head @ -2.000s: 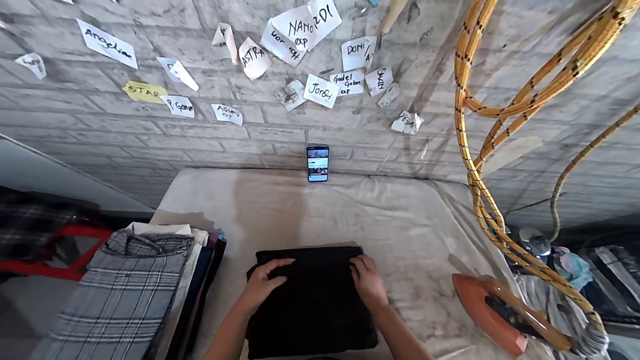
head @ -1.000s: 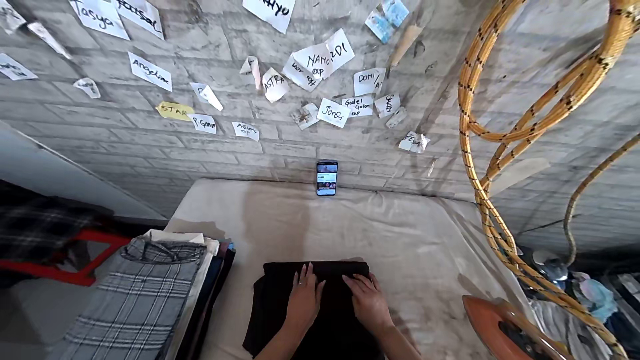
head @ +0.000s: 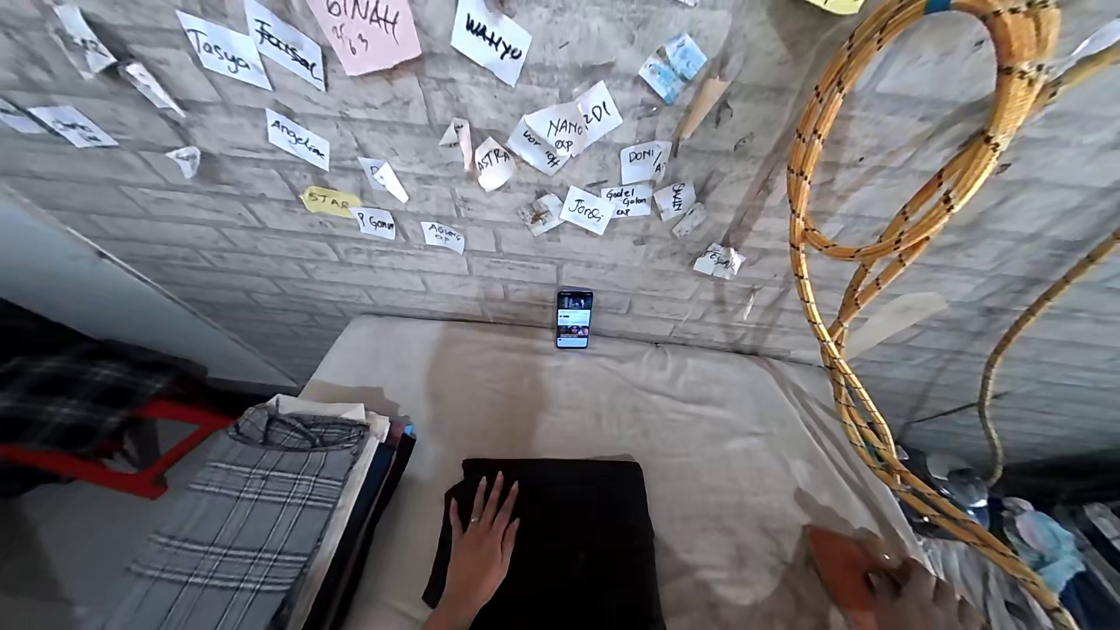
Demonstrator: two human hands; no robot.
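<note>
A folded black garment (head: 577, 542) lies flat on the cloth-covered ironing table (head: 700, 411). My left hand (head: 483, 547) rests palm down on its left part, fingers spread, with a ring on one finger. At the lower right, my right hand (head: 919, 595) is on the clothes iron (head: 840, 569), its fingers about the handle; the handle itself is mostly hidden and the hand is slightly blurred. The iron's orange-brown body points up and left, to the right of the garment and apart from it.
A stack of folded clothes with a grey plaid garment (head: 254, 499) on top stands at the left. A smartphone (head: 574, 319) leans on the brick-patterned wall, below taped handwritten papers. A looped yellow cord (head: 844, 350) hangs at the right. Clothes (head: 1041, 534) lie beyond the right edge.
My right hand has left the black garment and moved right onto the iron. My left hand stays on the garment, now flat on its left part. The view has tilted up somewhat.
</note>
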